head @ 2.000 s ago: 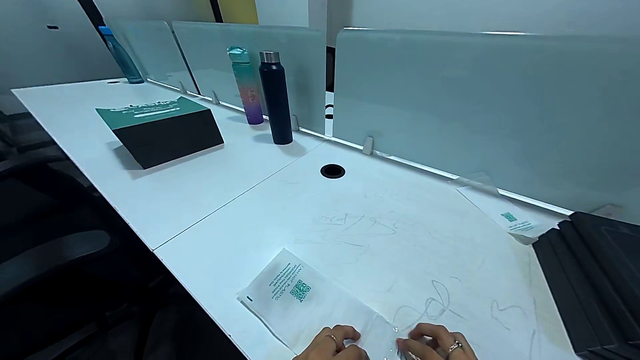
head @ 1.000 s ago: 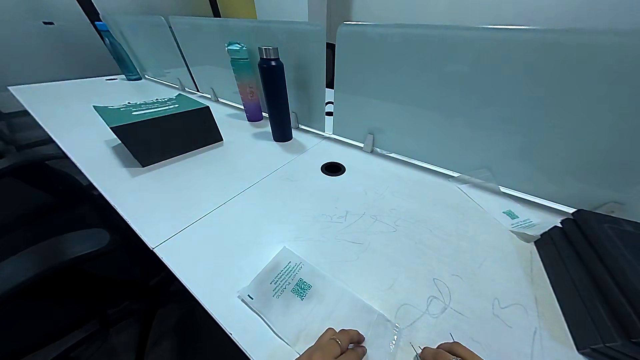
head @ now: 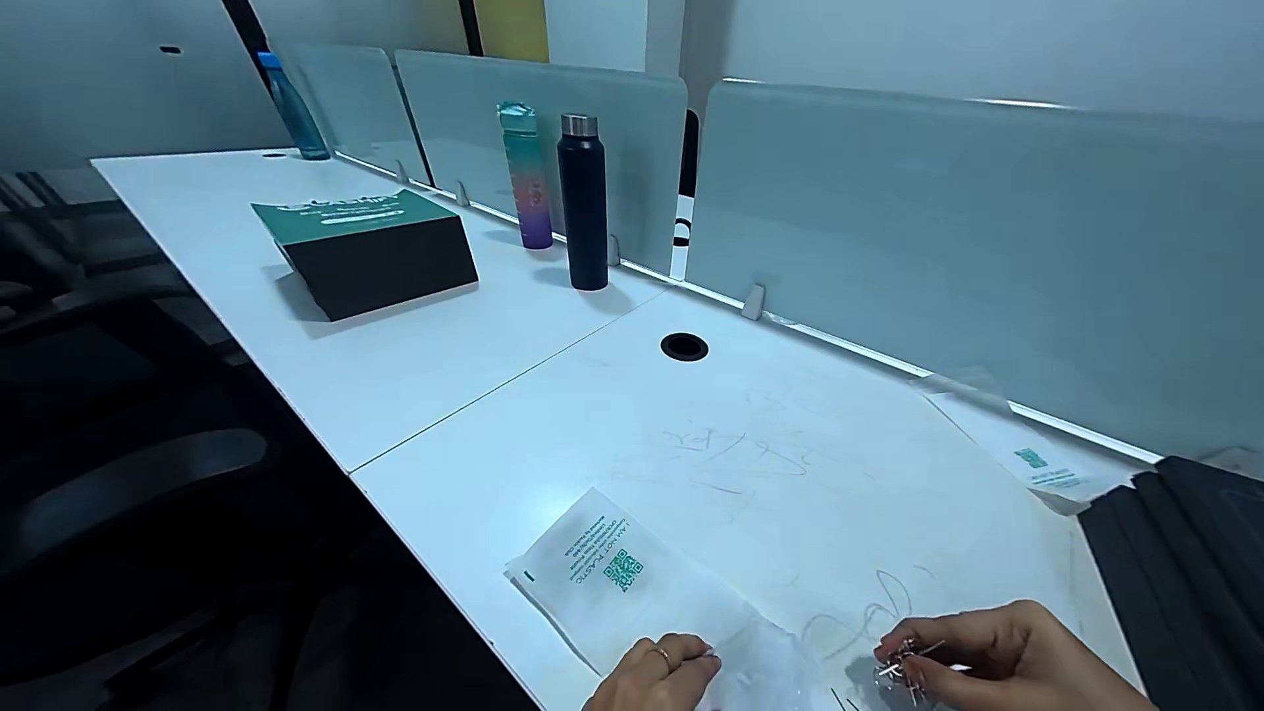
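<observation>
At the bottom centre, my left hand (head: 660, 673), with a ring on one finger, rests on a translucent white bag (head: 652, 583) bearing green print and a printed code. Its fingertips are pinched at the bag's surface. My right hand (head: 1007, 660), at the bottom right, holds a small cluster of thin metal pieces (head: 901, 671) between thumb and fingers, just above the white desk. A few thin dark pins (head: 841, 699) show between the hands at the bottom edge. The lower part of the bag is cut off by the frame.
Black flat cases (head: 1165, 583) are stacked at the right, beside another printed white bag (head: 1047, 459). A navy bottle (head: 584, 207), a multicoloured bottle (head: 529, 183) and a green-and-black box (head: 380, 262) stand farther back. Frosted dividers (head: 938, 257) line the desk, which has a cable hole (head: 684, 347).
My right hand has moved right and up, away from the bag, and the metal cluster now shows in its fingers. My left hand remains at the bag.
</observation>
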